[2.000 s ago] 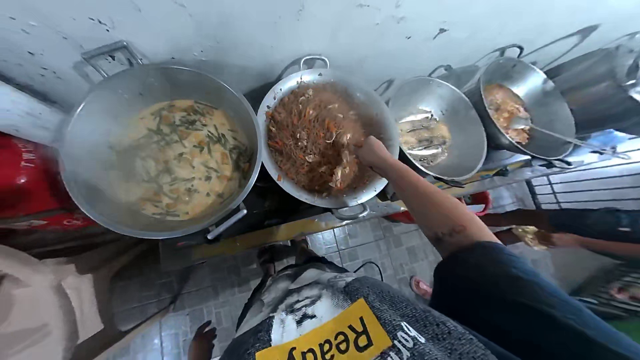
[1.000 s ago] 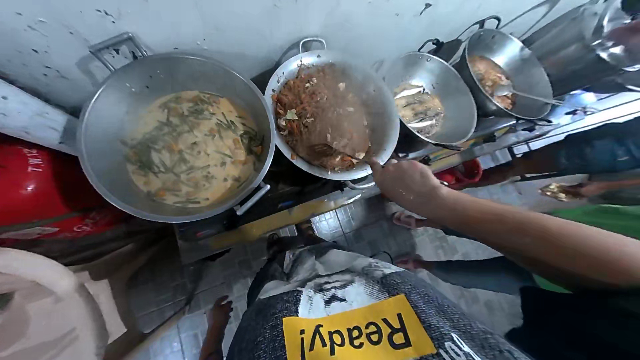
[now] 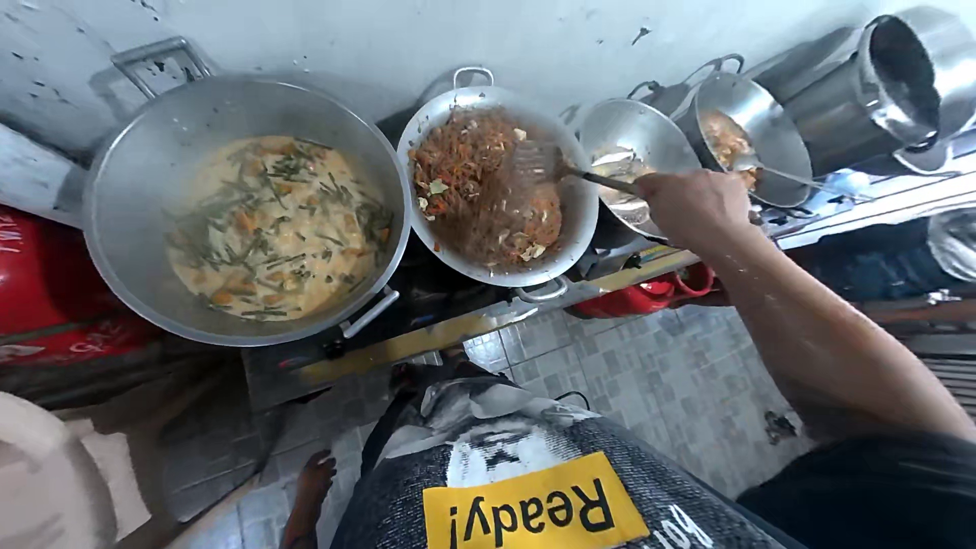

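My right hand [image 3: 694, 210] grips the handle of a slotted metal turner [image 3: 606, 181]. The turner's blurred head is over and among reddish-brown noodles with shredded carrot and cabbage [image 3: 465, 168], inside a two-handled metal wok [image 3: 579, 229]. My left hand is not in view. To the wok's left stands a large metal pan [image 3: 130, 252] holding a creamy stew of green beans and orange chunks [image 3: 282, 236]. Just right of the wok, partly behind my hand, is a smaller pan [image 3: 640, 122] with food in oily liquid.
Another pan [image 3: 778, 137] with food and a ladle, and a tall metal pot [image 3: 831, 107], stand farther right along the wall. Red containers [image 3: 648, 296] sit below the stove's yellowish edge [image 3: 457, 328]. A red gas cylinder [image 3: 46, 282] is at the far left.
The turner's head, not distinct before, now shows in the noodles. My right hand has moved from the wok's near edge to its right side. The person seen at the right earlier shows less.
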